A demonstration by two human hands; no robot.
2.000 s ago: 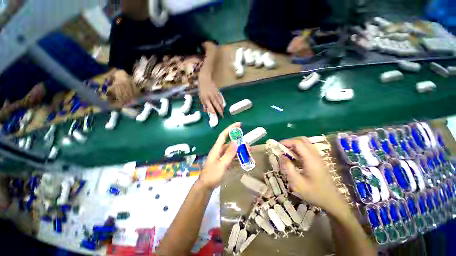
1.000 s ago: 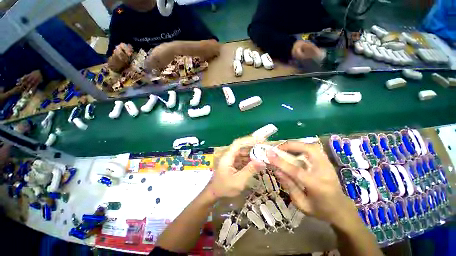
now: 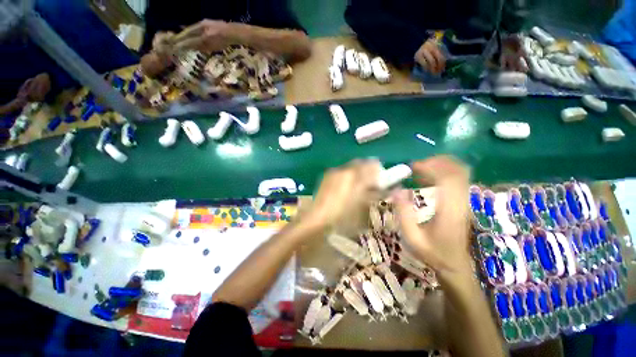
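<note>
A closed white housing [image 3: 395, 176] shows between my hands near the belt's front edge; I cannot tell if a hand touches it. My left hand [image 3: 350, 192] is blurred beside it, and its fingertips and any held part are unclear. My right hand [image 3: 441, 213] is blurred, thumb and fingers apart. A white piece with dark marks [image 3: 422, 203] shows between them; whether it is gripped is unclear. Beige-pink back covers [image 3: 373, 289] lie piled below my hands on the brown board [image 3: 411, 335].
A blister tray [image 3: 551, 258] of open units with blue cells is at right. White paper [image 3: 209, 268] with small dots and blue cells lies left. The green belt [image 3: 321, 164] carries white housings. Workers' arms [image 3: 237, 38] and a hand [image 3: 429, 57] are across it.
My hands were together around a white housing a second ago; now they are farther apart and slightly higher. Belt housings appear farther right. The opposite worker's arms have moved over their pile.
</note>
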